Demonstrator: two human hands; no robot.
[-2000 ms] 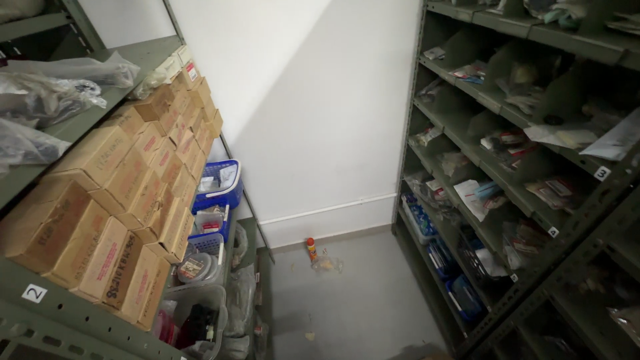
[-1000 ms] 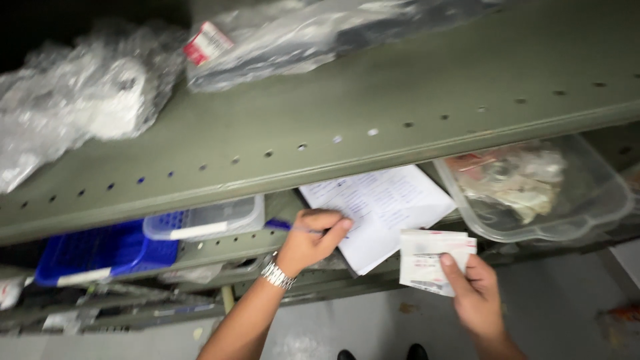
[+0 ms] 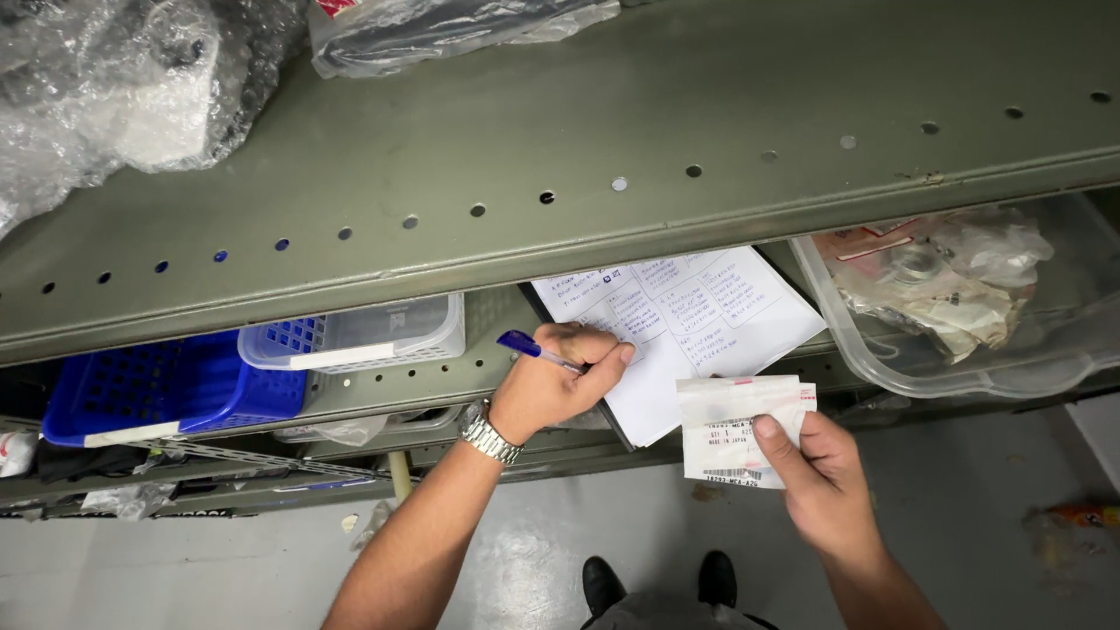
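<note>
My left hand (image 3: 560,381), with a metal-band wristwatch (image 3: 487,437) on the wrist, holds a blue ballpoint pen (image 3: 525,346) over a stack of white paper (image 3: 709,324). Blue handwriting in drawn boxes covers much of the top sheet, and a dark board edge shows beneath the stack. The pen's tip is hidden by my fingers. Beside the lower right edge of the sheets, my right hand (image 3: 818,472) pinches a small white parts packet (image 3: 731,437) between thumb and fingers. The packet bears printing and a barcode.
A green perforated metal shelf (image 3: 560,157) spans the view above the papers, holding bubble-wrapped items (image 3: 149,96). A clear plastic bin (image 3: 910,381) with bagged parts is at the right. A clear basket (image 3: 394,350) and a blue basket (image 3: 175,385) sit at the left. Grey floor (image 3: 525,542) lies below.
The view has swung from the aisle to the shelf since two seconds ago, when no hands showed. Since one second ago, the pen hand and packet hand have kept about the same places.
</note>
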